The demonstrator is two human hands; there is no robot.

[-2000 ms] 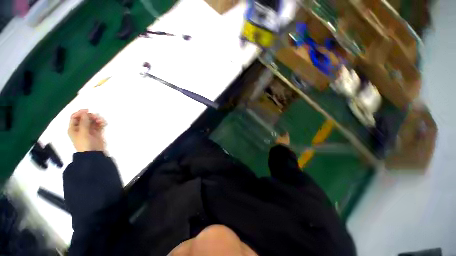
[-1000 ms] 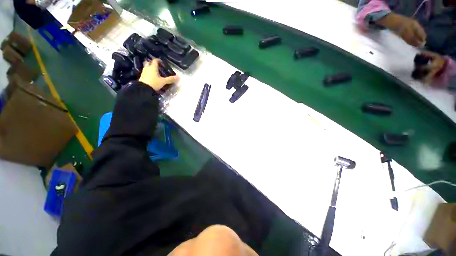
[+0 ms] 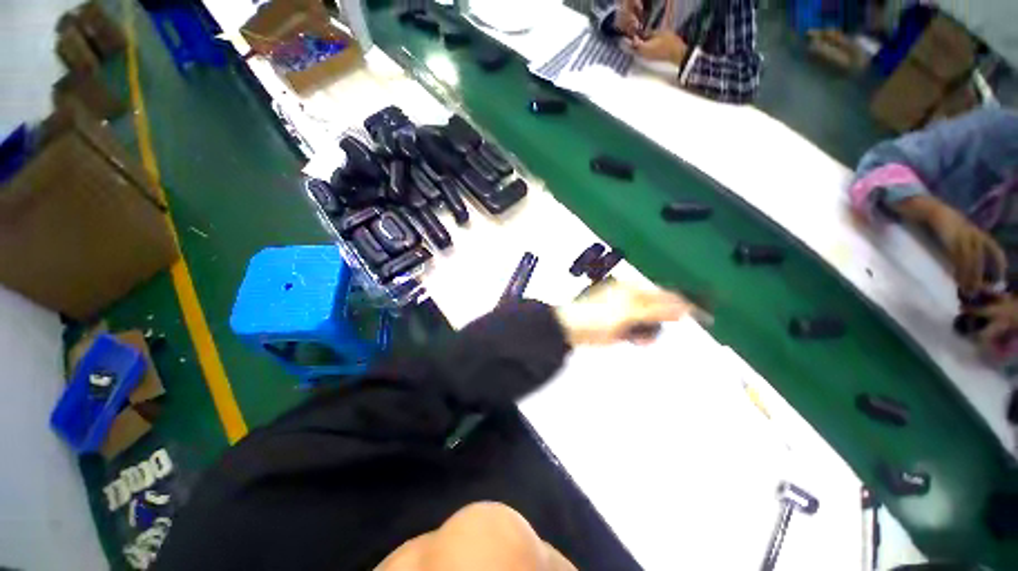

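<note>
My left hand (image 3: 625, 312), bare and blurred, reaches over the white bench from a black sleeve. A small dark part of a black housing (image 3: 644, 331) shows at its palm; the hand hides the rest. My right hand is not in view. Many black housings (image 3: 396, 232) lie in and around a clear tray (image 3: 407, 292) at the upper left. Short black pieces (image 3: 594, 262) lie just beyond my wrist. A long black strip (image 3: 520, 276) is partly behind my sleeve.
A silver-headed hammer (image 3: 797, 497) and a thin black tool (image 3: 870, 530) lie at lower right, cut off by the edge. The green conveyor (image 3: 726, 288) carries several housings. A blue stool (image 3: 293, 292) stands left. People's hands (image 3: 969, 251) show opposite. An open carton (image 3: 301, 50) sits at the bench's far end.
My left hand has left the tray and moved right, past the black strip and the short pieces. The view has shifted; the stool and tray show more fully, the hammer sits lower.
</note>
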